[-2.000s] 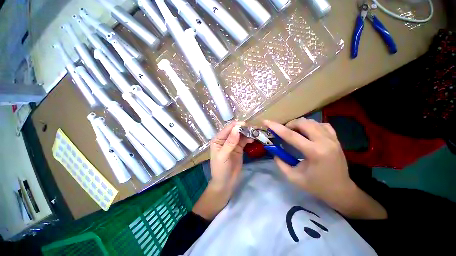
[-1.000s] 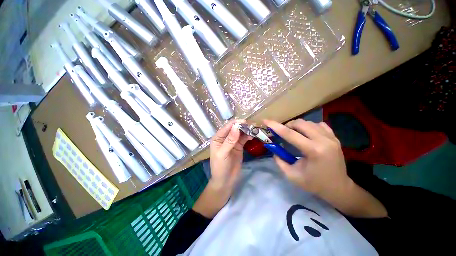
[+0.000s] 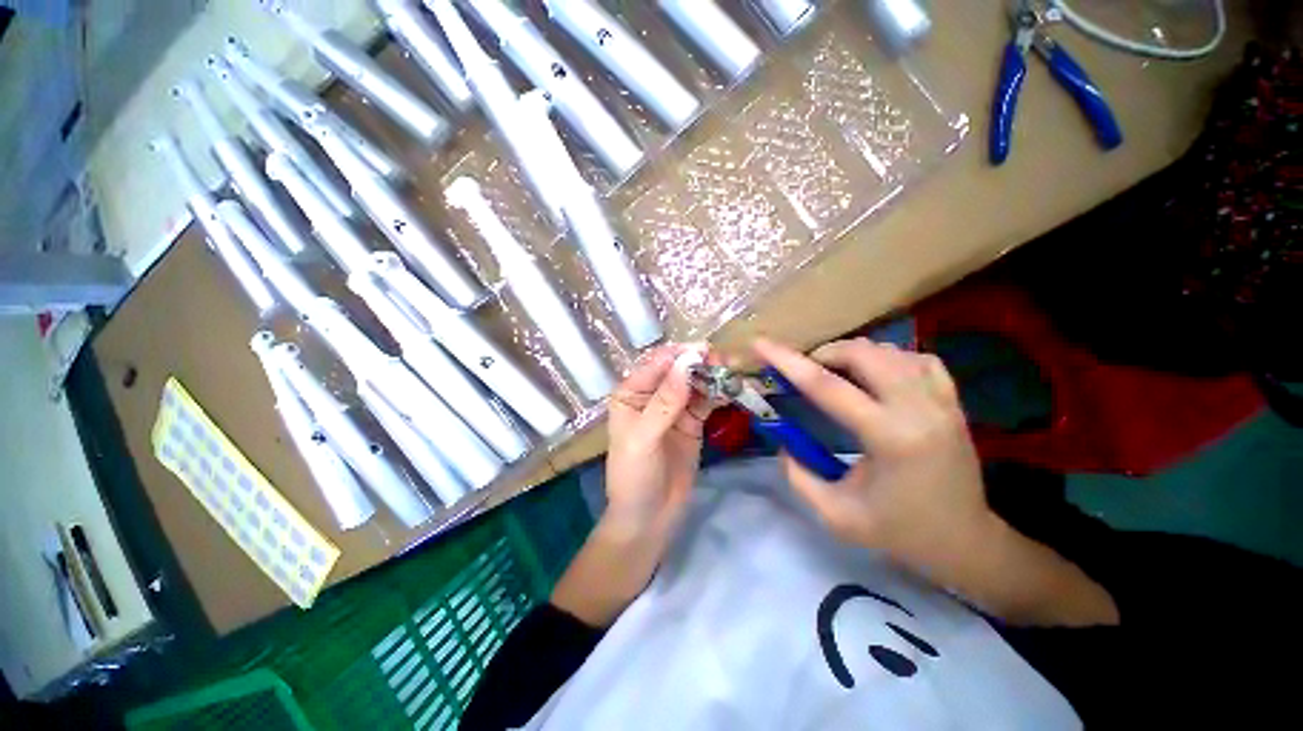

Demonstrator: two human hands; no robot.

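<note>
My left hand (image 3: 655, 436) pinches a tiny white plastic part (image 3: 692, 357) between thumb and fingertips, above my lap at the bench's front edge. My right hand (image 3: 907, 464) holds blue-handled nippers (image 3: 780, 429), their metal jaws pointing left and meeting the white part. Whether the jaws are fully closed on it is too small to tell. White toothbrush units (image 3: 536, 293) lie in slanted rows on the bench, partly on a clear blister tray (image 3: 822, 214) with textured pockets.
A second pair of blue nippers (image 3: 1055, 89) lies at the upper right beside a white cord (image 3: 1143, 52). A pale yellow sticker sheet (image 3: 243, 493) lies at the left. Green crates (image 3: 443, 621) stand below the bench edge. A red stool (image 3: 1129, 393) is at the right.
The white part shows slightly more between my left fingertips and the nipper jaws. Both hands keep nearly the same place. The view has shifted slightly.
</note>
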